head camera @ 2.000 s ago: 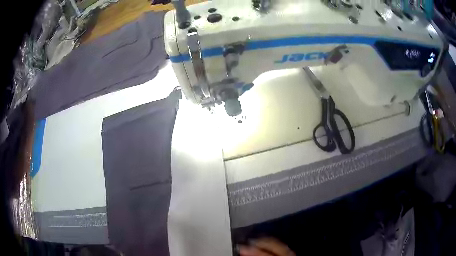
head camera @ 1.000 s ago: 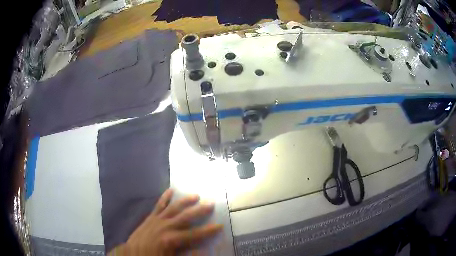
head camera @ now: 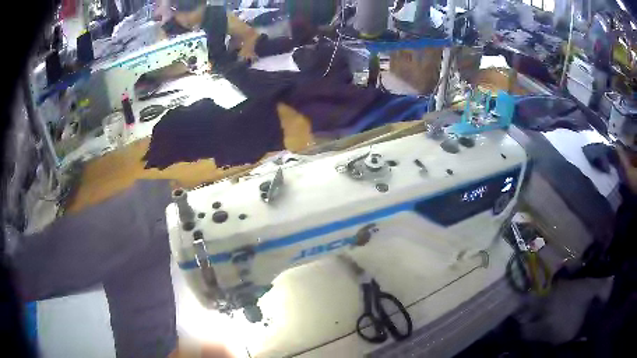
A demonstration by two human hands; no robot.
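Observation:
A dark grey cloth panel (head camera: 143,308) lies left of the sewing machine's needle end. More grey cloth (head camera: 77,238) spreads behind it. The white Jack machine (head camera: 328,217) has its lamp glare over the needle area, which hides any pale piece there. A small part of my left hand (head camera: 202,348) shows at the bottom edge, over the glare; its fingers cannot be made out. At the far right edge a blurred, cut-off hand (head camera: 629,168) above a dark sleeve seems to be my right hand, near white cloth (head camera: 583,157); its grip is unclear.
Black-handled shears (head camera: 383,314) lie under the machine arm. Yellow-handled scissors (head camera: 529,271) lie at the right. Dark purple cloth (head camera: 220,133) is heaped beyond the machine. Another person's arm (head camera: 241,35) shows at a second machine (head camera: 157,59). Grey cloth (head camera: 559,199) lies at the right.
The view has swung up and right, showing more workshop. My left hand, spread on the pale piece a second ago, is now mostly below the frame. A hand has appeared at the right edge.

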